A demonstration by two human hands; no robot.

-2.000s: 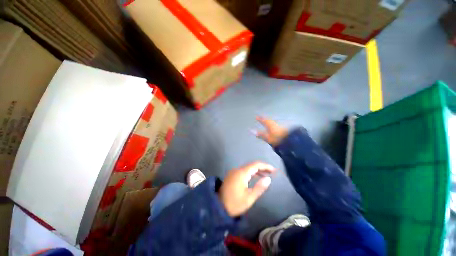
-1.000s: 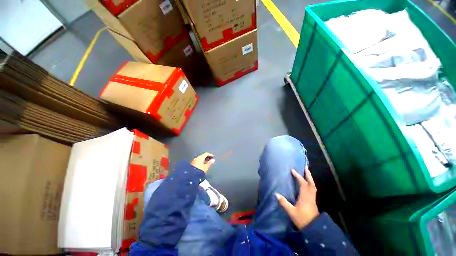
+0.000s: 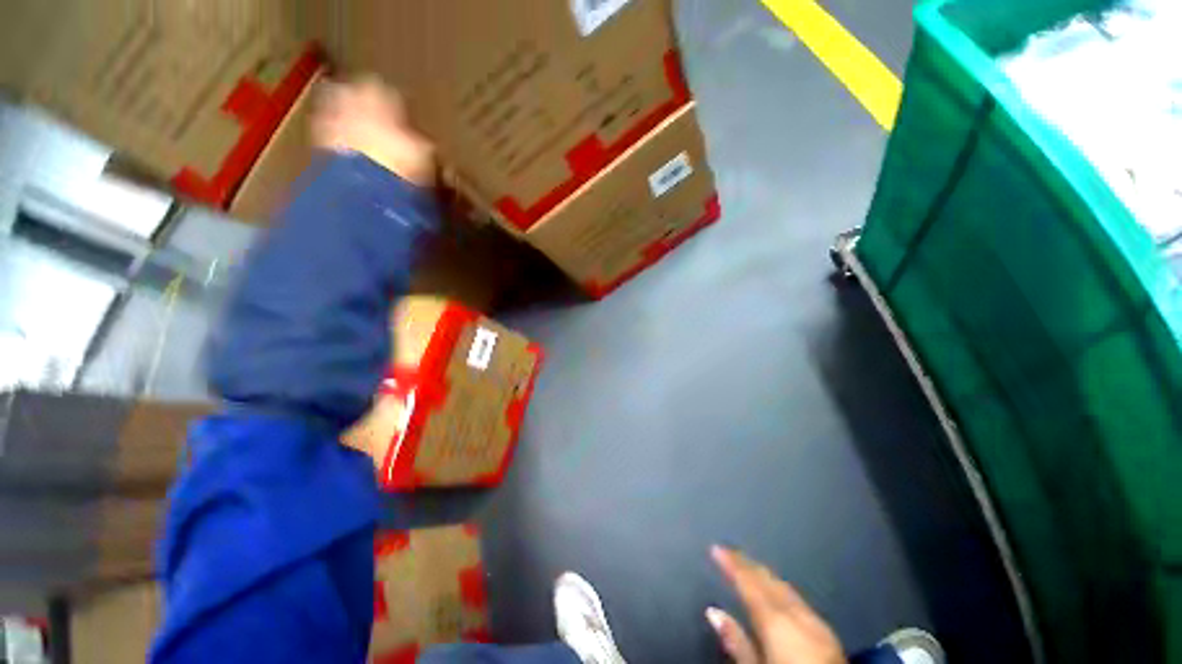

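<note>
My left hand [image 3: 373, 127] is raised at the upper left, in front of stacked brown cartons [image 3: 519, 97] with red tape. It is blurred, and whether it touches a carton or holds anything cannot be told. My right hand [image 3: 775, 615] is low at the bottom edge, partly cut off, fingers apart and empty above the grey floor. A taped carton [image 3: 480, 409] with a white label stands on the floor below the stack, partly behind my left sleeve.
A large green crate [image 3: 1037, 376] with shiny bagged packs [image 3: 1102, 110] stands on a wheeled base at the right. Another red-taped carton [image 3: 430, 586] is at the lower left. A yellow line [image 3: 843, 59] crosses the grey floor. Folded brown boards [image 3: 65, 486] are at the left.
My left hand has risen from near my legs to the stacked cartons. My right hand has left my knee. The view has turned and moved nearer the stack; the stack of white sheets is out of view.
</note>
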